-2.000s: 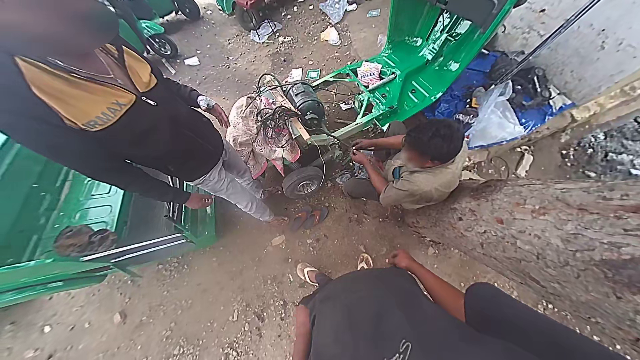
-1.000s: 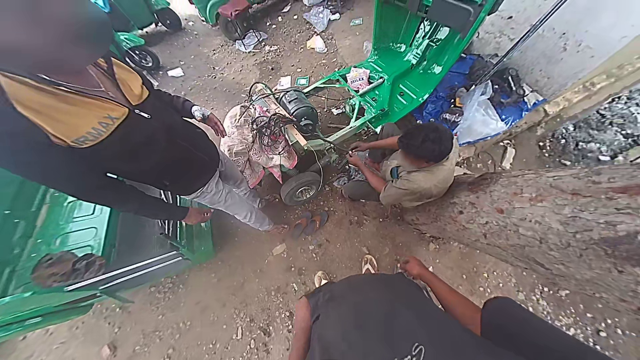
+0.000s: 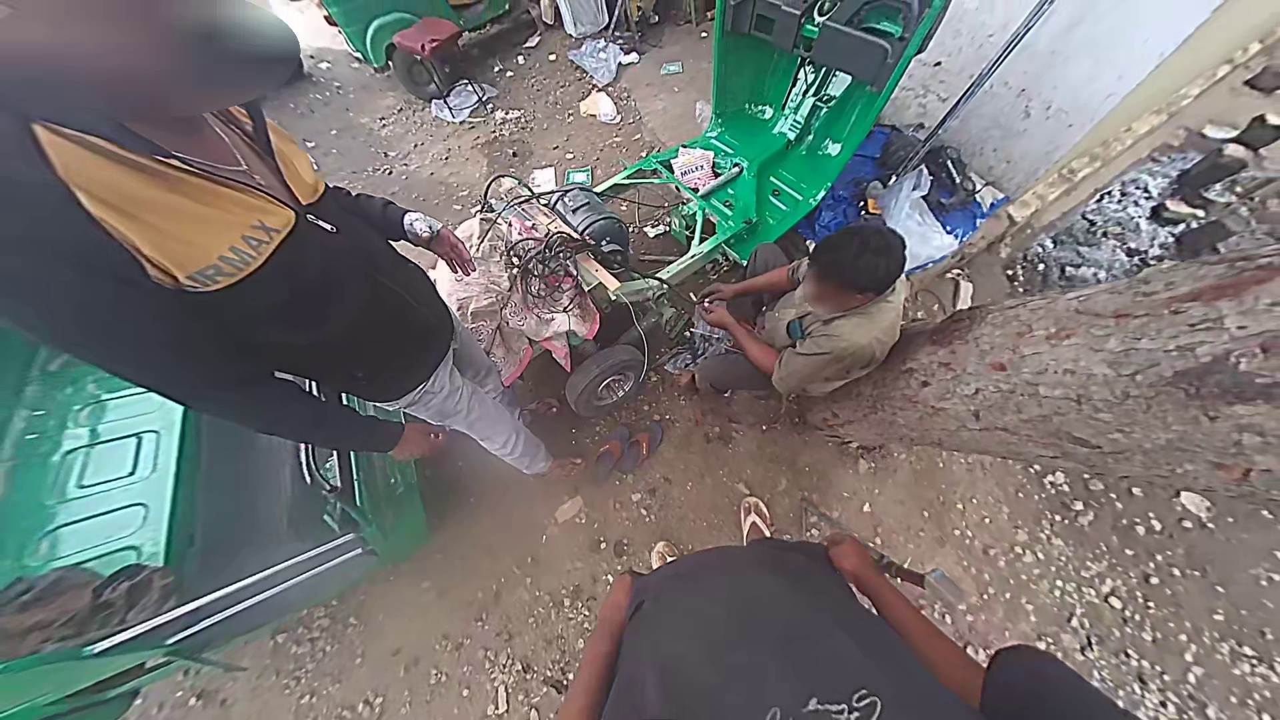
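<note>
At the bottom, my right hand [image 3: 850,558] rests against the edge of my black shirt [image 3: 760,630]; its fingers are partly hidden. My left forearm runs behind the shirt's other side, and the hand is hidden. Just beyond my right hand, a thin dark object with a flat end [image 3: 942,585] lies on the ground. My sandalled feet [image 3: 756,520] show past the shirt. Farther off, a seated person [image 3: 835,325] works with both hands at a cable beside a green three-wheeler frame [image 3: 690,262], which carries a motor [image 3: 590,222], tangled wires [image 3: 545,270] and a wheel [image 3: 606,380].
A standing person [image 3: 270,290] in a black and yellow jacket is at left, beside a green vehicle body [image 3: 100,460]. Dark slippers [image 3: 630,450] lie by the wheel. A tree trunk [image 3: 1100,370] spans the right, near a white wall [image 3: 1100,90] and blue tarp [image 3: 845,190].
The standing person's raised hand has moved from near the waist out toward the wires. The seated person stays in the same place by the frame. The view has shifted somewhat.
</note>
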